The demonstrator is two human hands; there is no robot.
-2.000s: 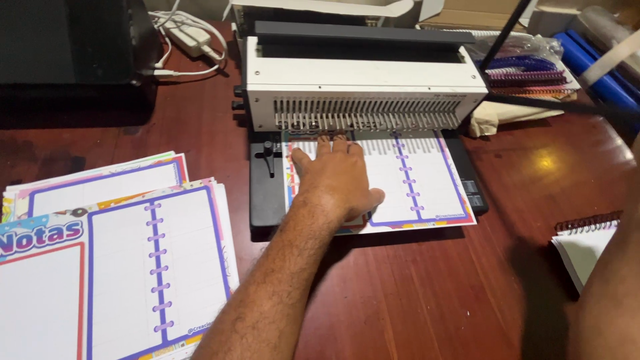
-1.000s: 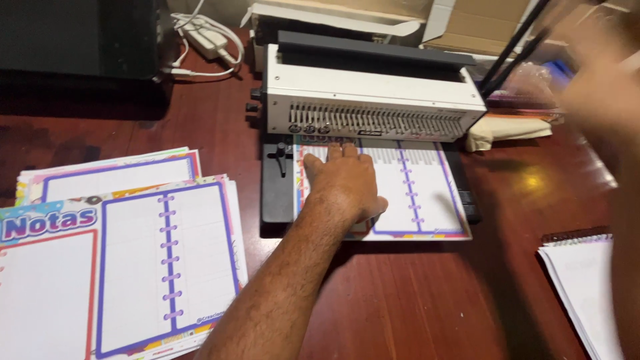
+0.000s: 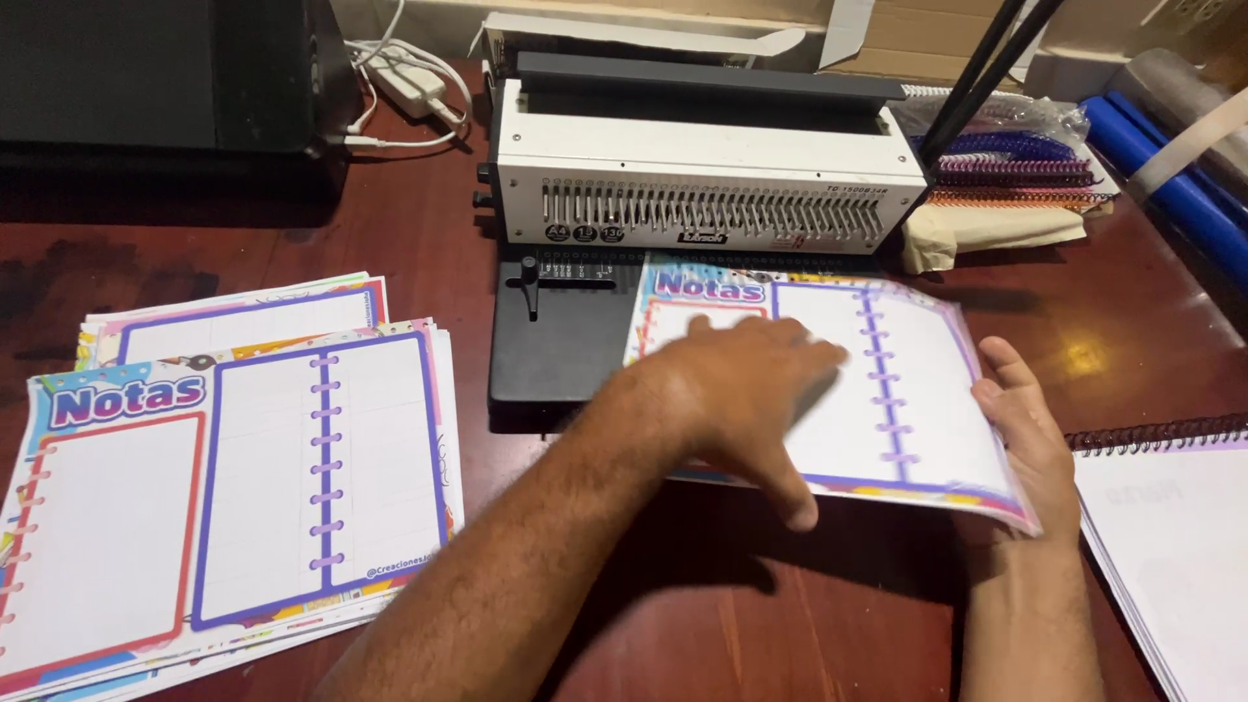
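A white and black manual punch-and-bind machine (image 3: 702, 166) stands at the back centre, its black base (image 3: 546, 361) toward me. Printed notes sheets (image 3: 829, 390), with purple and red frames, are partly over the right of that base. My right hand (image 3: 1024, 419) holds their right edge, thumb on top and the fingers hidden beneath. Spread over the left half of the sheets is my left hand (image 3: 751, 390), fingers apart; whether it touches the paper is unclear. More printed sheets (image 3: 263, 468) lie in a stack at the left.
A black device (image 3: 166, 107) and a white power adapter (image 3: 409, 88) are at back left. Behind the machine's right side lie coloured binding coils (image 3: 1014, 175), beside blue rolls (image 3: 1170, 195). A coil-bound notebook (image 3: 1170, 556) rests at the right edge. Black machine levers (image 3: 985, 78) rise at back right.
My right hand has come down from the upper right and taken hold of the sheets' right edge. The sheets have moved right and partly off the base. My left hand's fingers have spread.
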